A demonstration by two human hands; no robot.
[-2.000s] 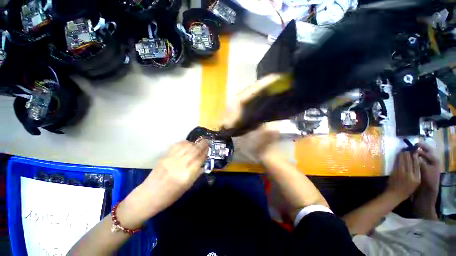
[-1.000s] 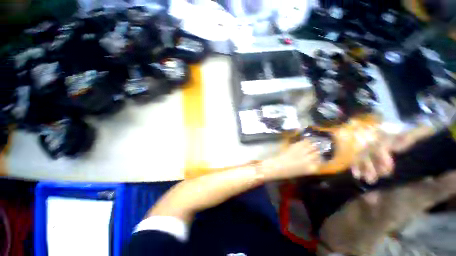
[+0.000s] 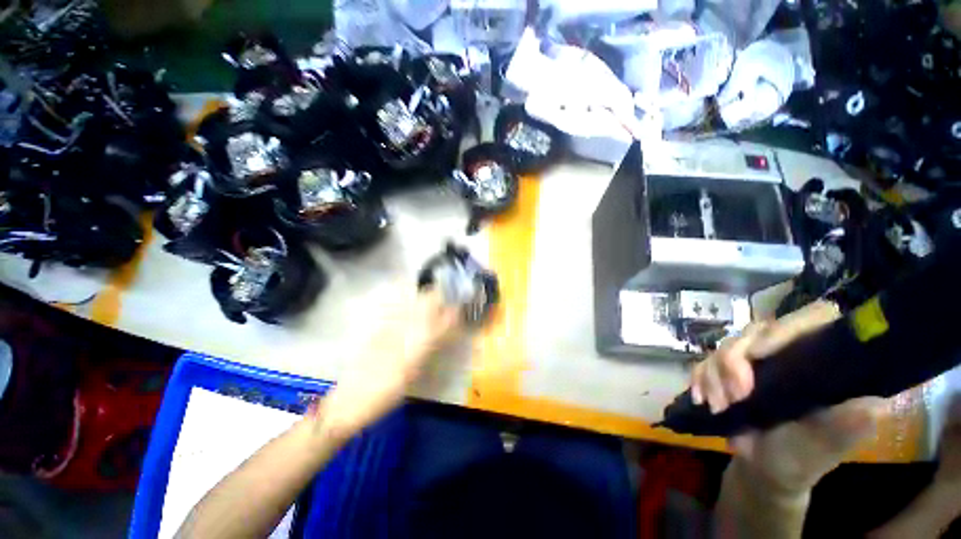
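Note:
My left hand (image 3: 430,322), blurred, reaches over the bench and holds a round black camera housing (image 3: 476,298) by its near side. A silvery circuit board shows in the housing, blurred. My right hand (image 3: 727,371) is wrapped around the thick black electric screwdriver (image 3: 811,374) with a yellow band. The screwdriver lies across the view with its thin tip pointing left, above the bench's front edge. The grey screw feeder (image 3: 727,253) stands behind the tip, with a silver pickup block at its front. Screws cannot be made out.
Black units with boards (image 3: 337,200) crowd the back left. More black units (image 3: 827,253) stand right of the feeder. White housings (image 3: 674,68) are piled behind it. A blue bin (image 3: 158,463) with a white sheet (image 3: 211,442) is below the front edge. A neighbour's arm (image 3: 938,511) shows at the lower right.
My left hand and a housing are now left of the feeder, further left than one second ago. The screwdriver, not seen one second ago, is in view at the right. The camera view has shifted.

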